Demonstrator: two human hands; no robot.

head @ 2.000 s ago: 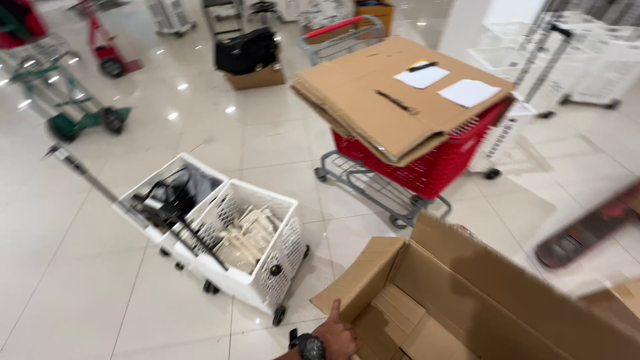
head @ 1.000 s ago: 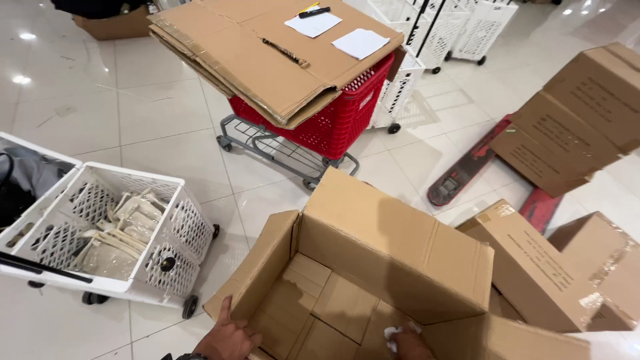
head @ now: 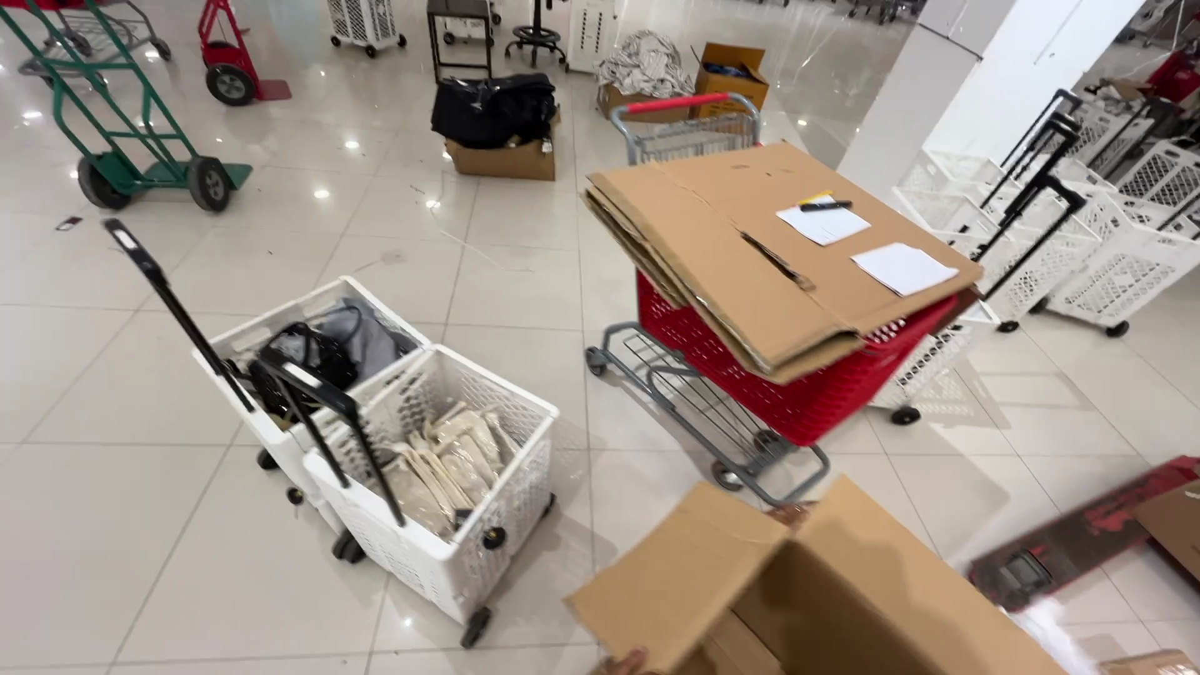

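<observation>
An open cardboard box (head: 900,600) fills the bottom centre-right, its flaps spread. Only a few fingers of my left hand (head: 626,662) show at the bottom edge, closed on the near edge of the box's left flap. A small brownish patch shows behind the box's far corner; I cannot tell whether it is my right hand. To the right of the box is a blurred white thing (head: 1050,630). Beyond the box stands a red shopping cart (head: 787,389) with flattened cardboard (head: 731,216) across its top. On the cardboard lie two white papers (head: 905,268), a black marker and a thin dark tool.
Two white rolling baskets (head: 506,553) stand at left, one holding cream-coloured packed items (head: 459,464), the other dark things. A red pallet jack (head: 1078,539) is at right. Behind are a green hand truck (head: 141,141), a box with black bags (head: 506,159) and more white baskets (head: 1116,253).
The view has swung left since one second ago. My right hand, then inside the box by a white thing, no longer shows there. My left hand remains at the box's left flap.
</observation>
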